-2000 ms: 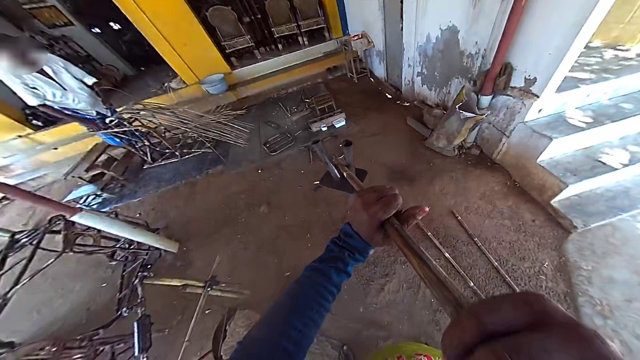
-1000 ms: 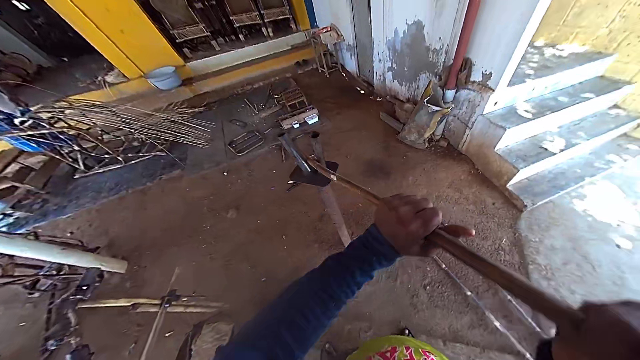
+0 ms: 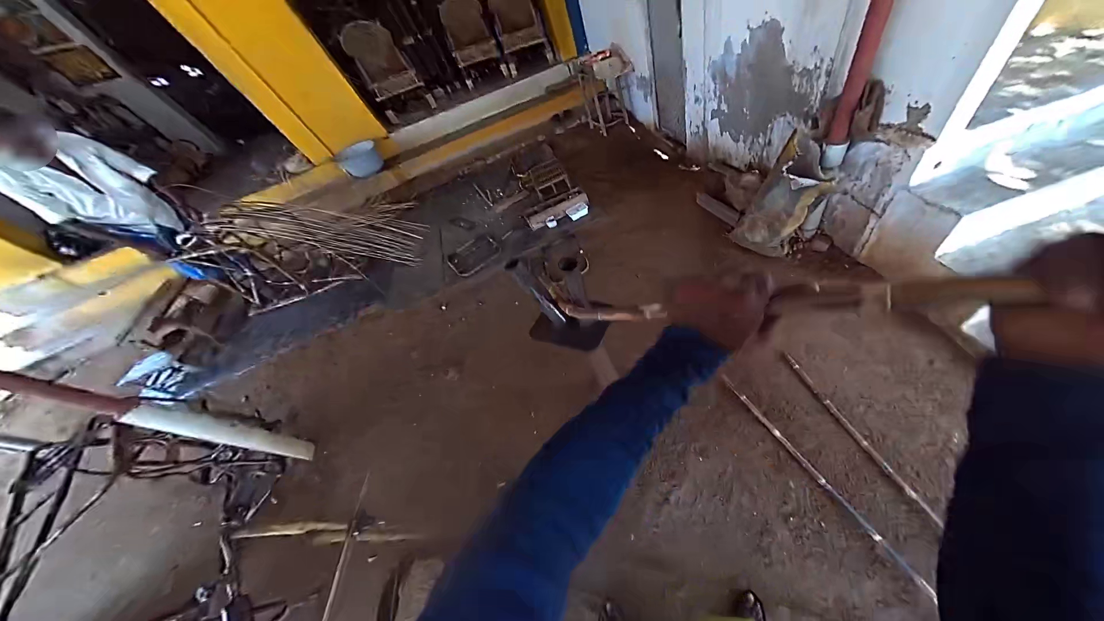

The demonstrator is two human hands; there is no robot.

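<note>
A long cane pole [image 3: 931,293] runs across the right half of the view, blurred by motion. Around its middle part my left hand [image 3: 724,309] is closed, with the blue sleeve stretching up from the bottom. At the right edge my right hand [image 3: 1069,272] grips the pole farther along, blurred and partly cut off. The pole's far end reaches the metal stand [image 3: 565,332] with upright tubes on the ground; whether it sits in or only against a tube I cannot tell. Two thin canes [image 3: 828,487] lie on the ground below my hands.
At left a person [image 3: 86,190] is beside a bundle of thin canes [image 3: 336,231]. Tangled frames [image 3: 233,492] and a pipe [image 3: 216,429] stand lower left. Tools on a mat [image 3: 474,254], a metal basin [image 3: 360,159], a torn sack [image 3: 780,203] and steps [image 3: 1018,207] lie beyond.
My right hand has moved up at the right side, and the pole, slanting down to the right before, now lies nearly level. Both hands keep hold of it.
</note>
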